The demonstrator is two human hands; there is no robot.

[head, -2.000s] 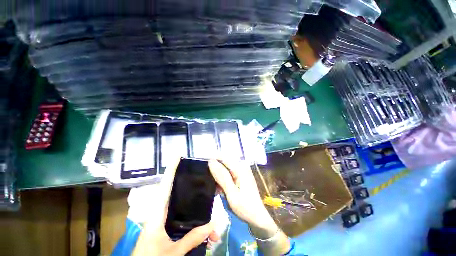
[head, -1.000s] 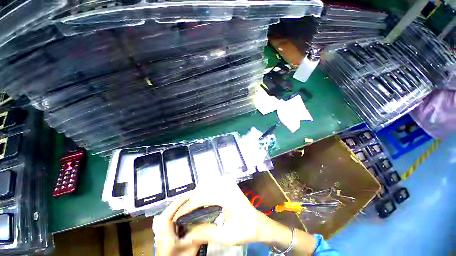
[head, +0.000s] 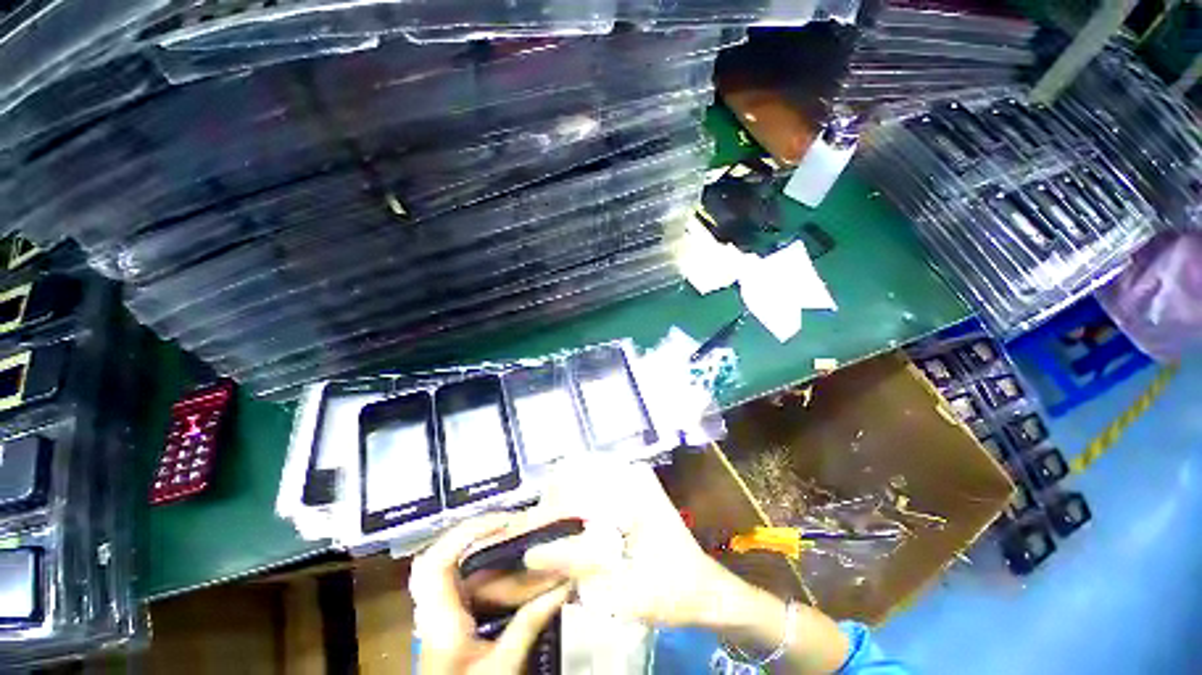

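Observation:
A dark phone is held above the table's front edge, mostly hidden by the fingers; part of a keypad shows low down. My left hand grips it from the left side. My right hand is over its upper right part, overexposed, with its fingers on it. The white lens tray lies just beyond my hands with several black-framed lenses. A white item hangs below my right hand; I cannot tell what it is.
Clear tray stacks stand at the back, left and right. A red phone lies left. White paper and a small bottle are right. An orange-handled tool is over a cardboard waste box. Small-parts tray is lower right.
Two seconds ago the phone's dark face was fully visible; now the fingers cover most of it. The view has shifted, showing more of the left trays. Little differs from one second ago.

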